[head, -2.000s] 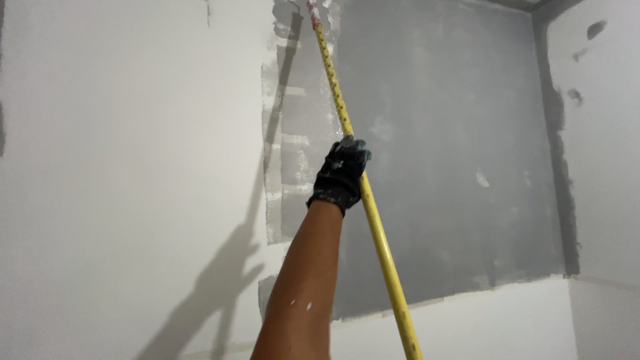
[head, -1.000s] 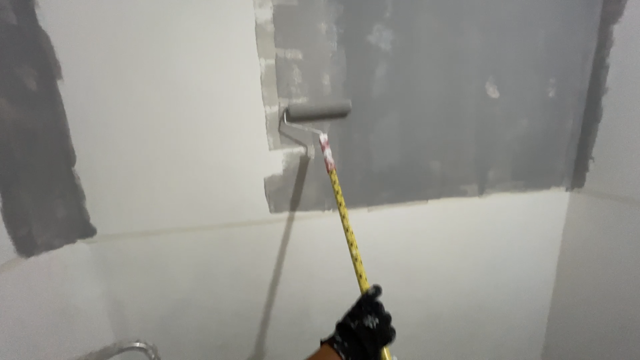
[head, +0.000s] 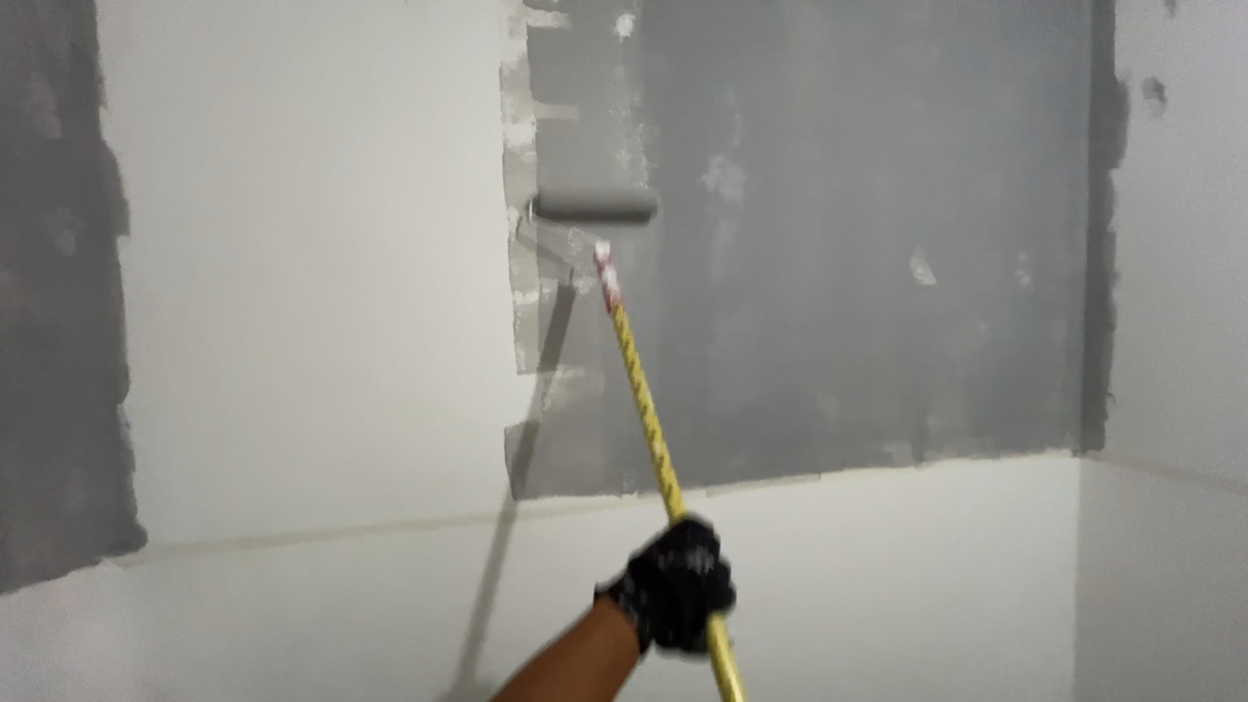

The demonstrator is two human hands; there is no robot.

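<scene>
My left hand (head: 682,585), in a black glove with pale paint marks, grips a yellow extension pole (head: 648,419) at the lower middle. The pole leans up and slightly left to a red, paint-smeared end. Above that end, a paint roller (head: 597,206) with a grey cover lies level over the left part of the grey painted area (head: 838,244). Its wire frame bends round on the left and is blurred. Whether the cover touches the wall is hard to tell. The pole's lower end runs out of view at the bottom. My right hand is not in view.
Left of the grey area is a white wall section (head: 312,273), then another dark grey band (head: 58,292). A pale wall (head: 907,575) lies below the grey. At the right, a dark strip (head: 1099,234) follows the corner. The pole's shadow falls leftward.
The roller, out of view two seconds ago, showed near the grey area's lower edge one second ago and is now higher up. My left hand still grips the pole. The view has shifted.
</scene>
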